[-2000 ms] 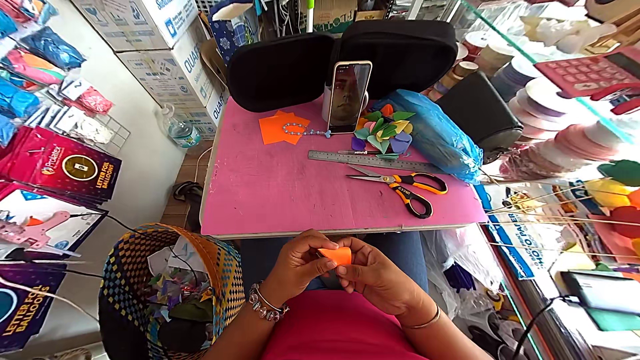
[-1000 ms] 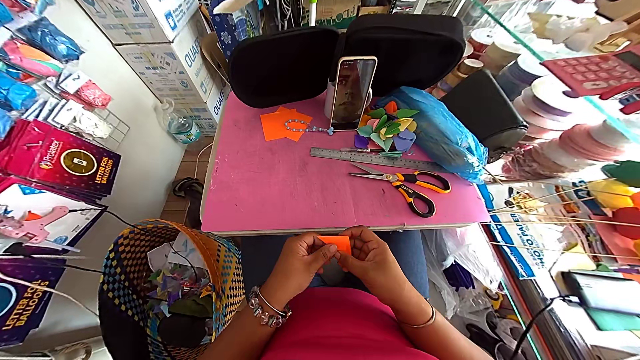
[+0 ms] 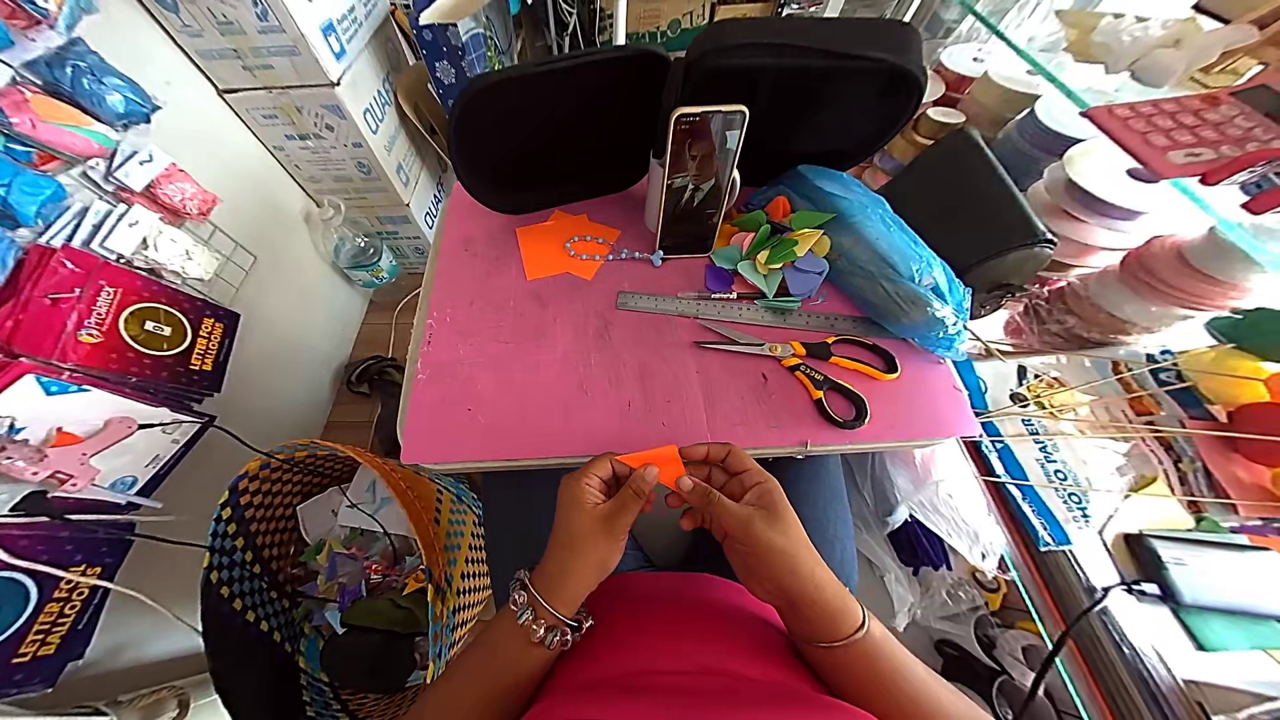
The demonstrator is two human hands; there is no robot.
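A small folded piece of orange paper (image 3: pixel 657 464) is pinched between my left hand (image 3: pixel 598 510) and my right hand (image 3: pixel 735 510), just off the table's near edge. Orange paper sheets (image 3: pixel 545 250) lie on the pink tabletop (image 3: pixel 560 380), with a string of blue beads (image 3: pixel 600 250) across them. Scissors with black and orange handles (image 3: pixel 800 355) lie with blades parted, below a steel ruler (image 3: pixel 740 312). Behind the ruler sits a pile of colored paper leaves and petals (image 3: pixel 770 250). A smartphone (image 3: pixel 703 180) stands upright behind it.
A woven basket of paper scraps (image 3: pixel 450 560) stands at my left. A blue plastic bag (image 3: pixel 880 260) and an open black case (image 3: pixel 560 130) take up the table's back. Ribbon spools (image 3: pixel 1120 200) and a pink calculator (image 3: pixel 1190 130) are at the right. A plastic bottle (image 3: pixel 365 255) stands by cardboard boxes (image 3: pixel 320 140).
Both hands still hold the orange paper, whose visible outline is now more slanted than one second ago. The fingers of my right hand have shifted on it. The table items have not moved.
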